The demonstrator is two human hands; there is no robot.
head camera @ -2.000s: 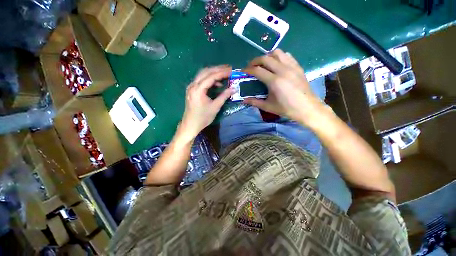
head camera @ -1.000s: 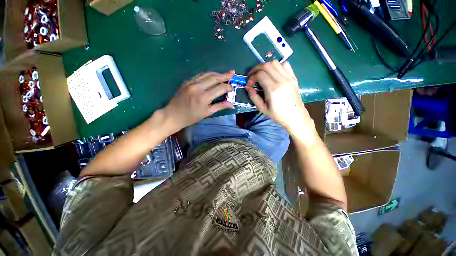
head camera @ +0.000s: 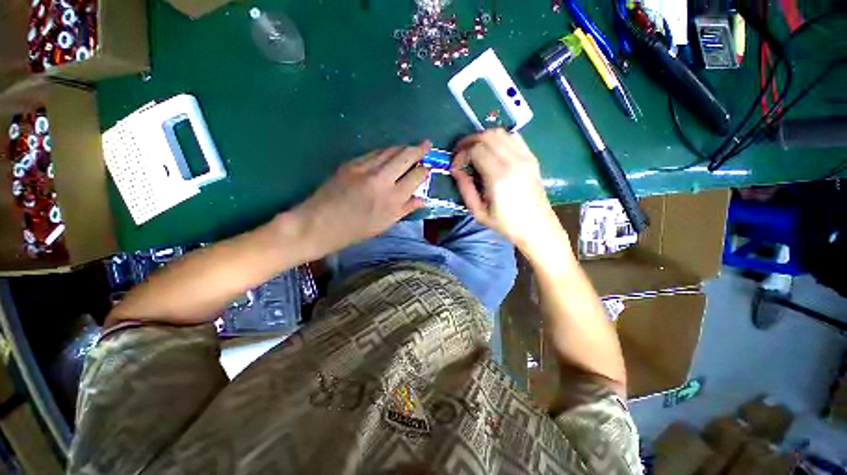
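A small white inner housing [head camera: 444,190] with a dark window is held between my hands at the bench's front edge. A bright blue part [head camera: 436,160] lies along its far side. My left hand [head camera: 376,190] grips the housing's left side. My right hand [head camera: 501,178] has its fingers at the right side and on the blue part's end. My fingers hide much of the housing. A white front frame [head camera: 490,91] with a large window lies flat just beyond my right hand.
A hammer [head camera: 594,134], pens [head camera: 608,74] and a black-handled tool [head camera: 683,74] with cables lie right. Copper-coloured fittings [head camera: 436,37] and a clear bottle [head camera: 278,37] lie farther back. Another white frame [head camera: 190,144] on a pale sheet and cartons [head camera: 79,176] are left. Open cartons [head camera: 683,232] stand below right.
The view has swung to the right, bringing the hammer head, pens and cables into sight. Both hands still hold the housing, and my right fingers have shifted onto the blue part's end.
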